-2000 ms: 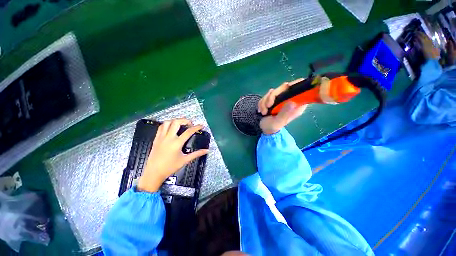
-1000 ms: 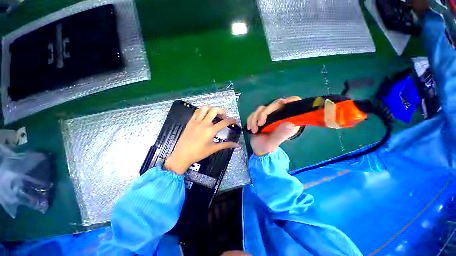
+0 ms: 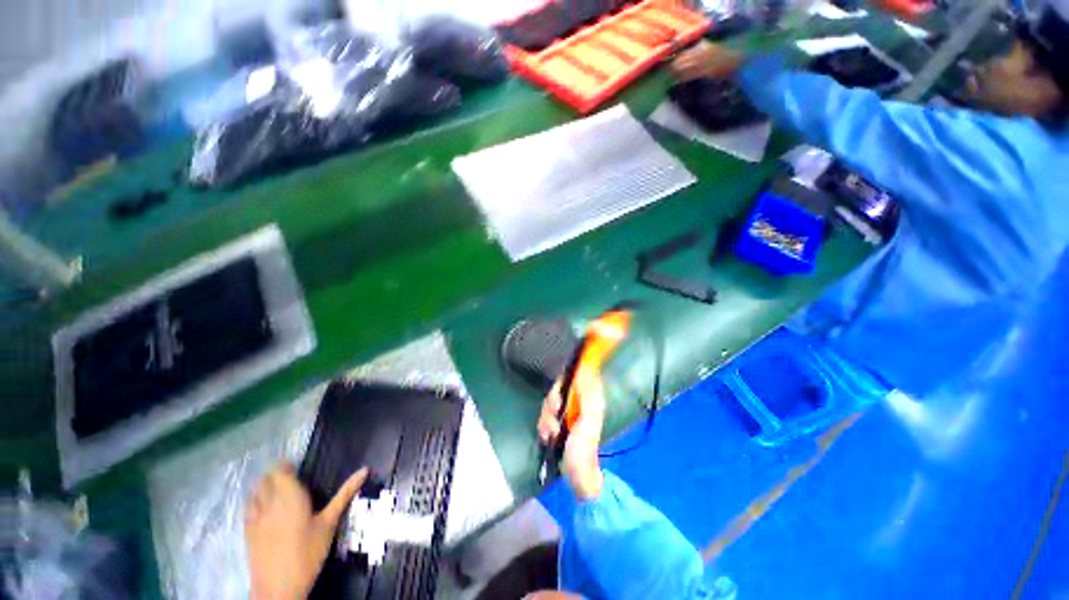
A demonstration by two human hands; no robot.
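Note:
The black plastic housing [image 3: 404, 434] lies tilted on a bubble-wrap sheet [image 3: 205, 504] in front of me, with a silvery-white centre piece [image 3: 387, 527]. My left hand [image 3: 287, 527] grips the left side of the housing, its thumb over the top face and its other fingers partly blurred. My right hand [image 3: 577, 436] is shut on the orange and black electric screwdriver [image 3: 600, 346], to the right of the housing. The driver stands steeply with its dark end down, off the housing. A round dark mesh-like dish [image 3: 537, 349] lies just left of the driver.
Another housing [image 3: 176, 334] lies on bubble wrap at the left. A bare bubble-wrap sheet [image 3: 569, 176], black bracket [image 3: 676, 275] and blue bin [image 3: 780, 232] lie farther off. An orange-red tray [image 3: 604, 53] and bagged black parts [image 3: 328, 100] are at the far side. A blue-gowned person works at right.
The view has tilted up towards the far side. My left hand has moved from the housing's top end to its left side. The driver has swung from lying level to steep, away from the housing.

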